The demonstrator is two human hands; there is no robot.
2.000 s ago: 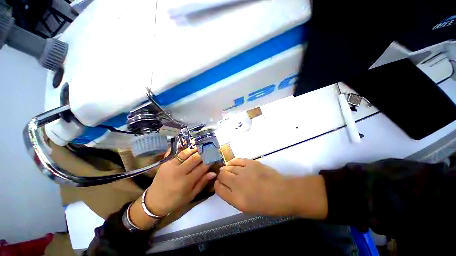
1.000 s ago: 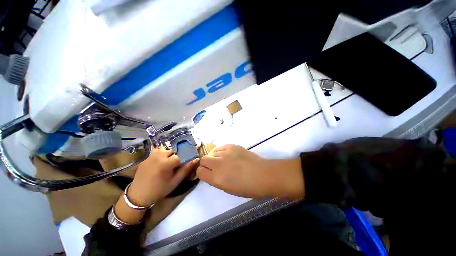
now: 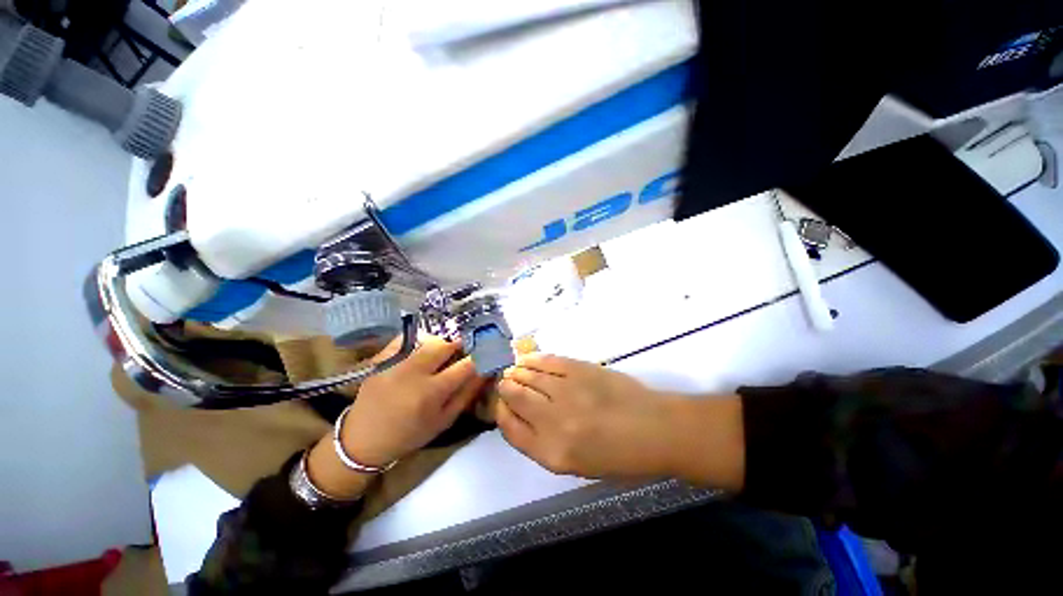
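Note:
Tan cloth point(image 3: 210, 425) lies folded left of the needle area and runs under my left wrist. My left hand point(image 3: 408, 402) is at the left of the small grey-blue block point(image 3: 490, 349) by the presser foot, fingertips pressed on the cloth. My right hand point(image 3: 565, 413) is just right of the block, fingers closed on the cloth edge close to my left fingertips. The cloth between my fingers is mostly hidden. The white sewing machine head point(image 3: 466, 140) with a blue stripe stands behind, its needle hard to make out.
A shiny curved metal guard point(image 3: 251, 394) and a grey ribbed knob point(image 3: 361, 317) are left of the needle area. A white pen-like tool point(image 3: 804, 274) and a black smartphone point(image 3: 933, 227) lie on the right. A black cloth point(image 3: 758, 105) hangs over the machine arm. A ruler-marked edge point(image 3: 560, 512) runs in front.
The camera view has shifted back and forth. Both hands stay beside the block, and the cloth at the left looks slightly rearranged. Neither hand has let go.

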